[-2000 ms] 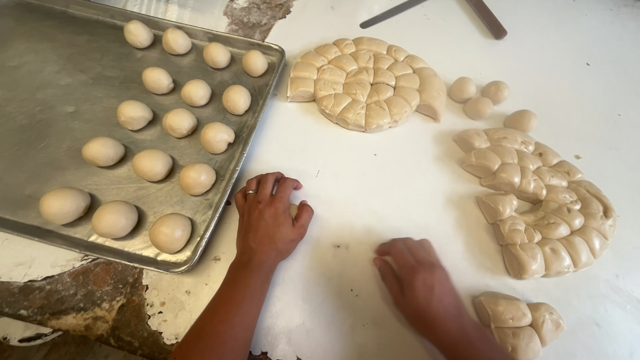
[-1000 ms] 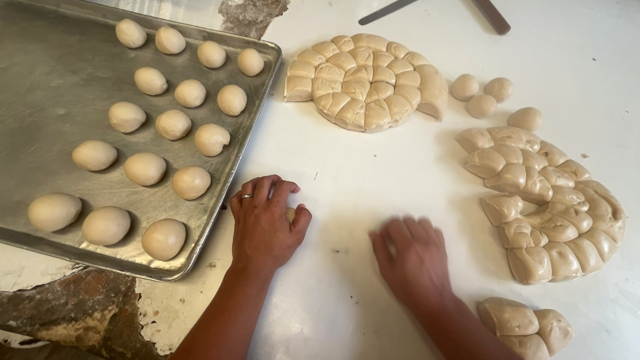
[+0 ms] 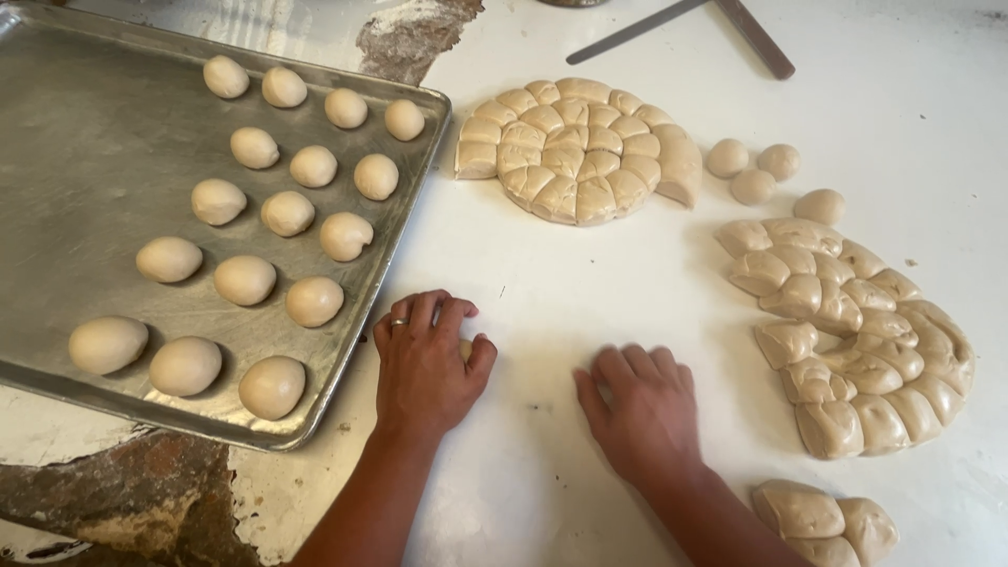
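My left hand (image 3: 429,362), with a ring on one finger, is cupped on the white table over a dough ball (image 3: 465,349) that shows between thumb and fingers. My right hand (image 3: 642,409) is curled palm down on the table, slightly blurred; whether dough lies under it is hidden. Left of my left hand, a metal sheet pan (image 3: 394,252) bears rows of round dough balls (image 3: 313,301). Beyond both hands lies a round slab of dough divided into pieces (image 3: 567,150). A second, broken-up slab of divided dough (image 3: 874,339) lies to the right of my right hand.
Several small dough balls (image 3: 754,187) sit between the two slabs. More dough pieces (image 3: 799,510) lie at the lower right, beside my right forearm. A long blade with a brown handle (image 3: 756,39) rests at the back. The table's surface is worn through at the lower left (image 3: 118,488).
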